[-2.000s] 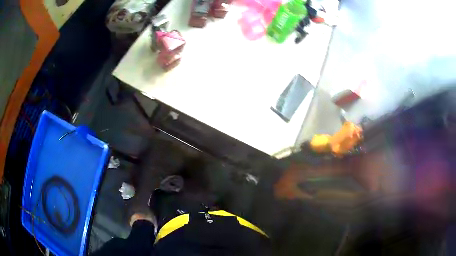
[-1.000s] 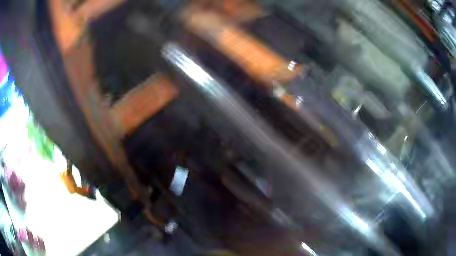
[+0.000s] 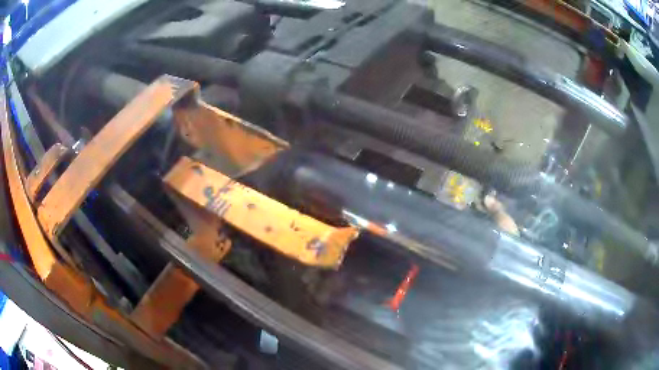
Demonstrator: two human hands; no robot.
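Note:
Neither of my hands can be made out. Thick shiny metal tie bars (image 3: pixel 556 278) run diagonally across the machine in front of me. An orange metal bracket (image 3: pixel 264 224) with dark scuffs lies beside the nearer bar. A small tan patch (image 3: pixel 500 214) shows just behind that bar; I cannot tell if it is part of a hand. A small bright red piece (image 3: pixel 403 287) is below the bar. A pale block with yellow marks (image 3: pixel 459 189) is behind it.
An orange frame (image 3: pixel 108 155) stands at the left, with a long dark rail (image 3: pixel 246 300) below it. A ribbed dark rod (image 3: pixel 433 137) crosses behind the near bar. A small whitish piece (image 3: pixel 268 342) is low down. Part of a white surface shows at the lower left corner.
The view has swung from the white table and blue tray to the machine, then closer over its bars and orange brackets. The table has almost left the picture.

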